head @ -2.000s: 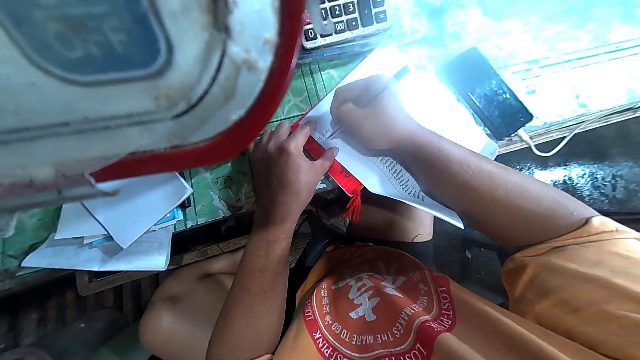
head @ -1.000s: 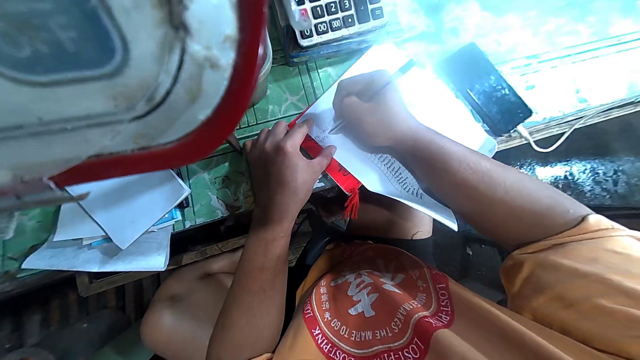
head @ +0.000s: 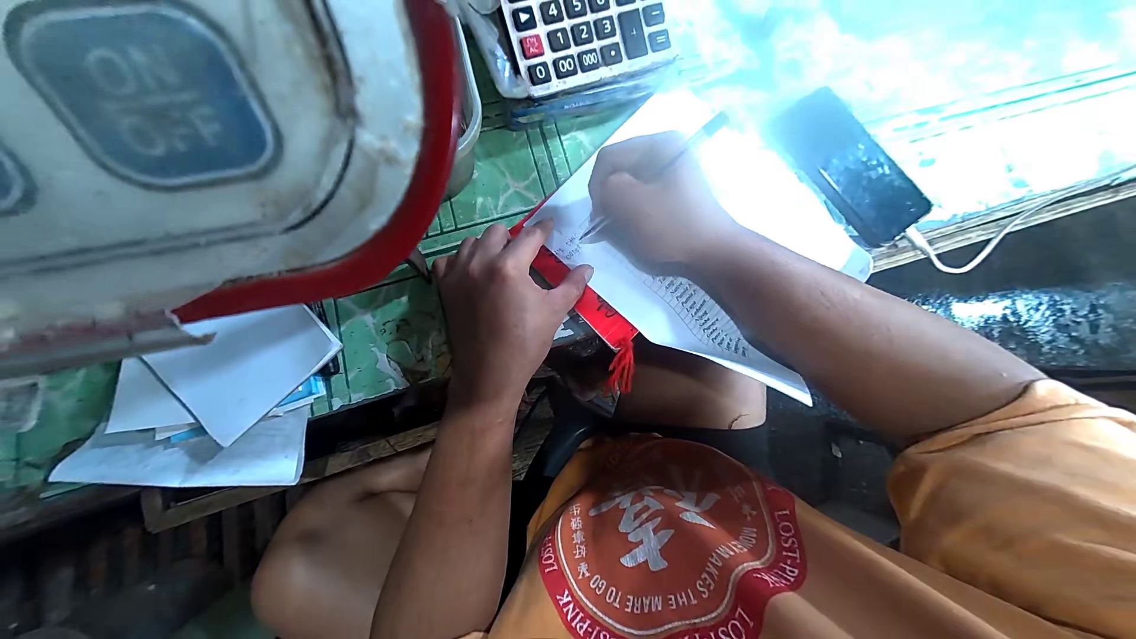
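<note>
My right hand (head: 661,200) grips a pen (head: 688,146), its tip resting on a sheet of white paper (head: 719,342) that bears rows of handwriting. My left hand (head: 510,293) lies at the paper's left edge, fingers bent and slightly apart, thumb and index finger touching the margin. Along that edge runs a red strip with a red tassel (head: 621,366), partly under my left hand. The upper part of the paper is washed out by glare.
A white-and-red device (head: 355,177) with a button looms close at upper left. Beyond the paper sits a calculator (head: 586,44); a phone (head: 856,169) with a white cable (head: 967,264) lies at right. Loose papers (head: 240,373) rest on the green tabletop (head: 382,328) at left.
</note>
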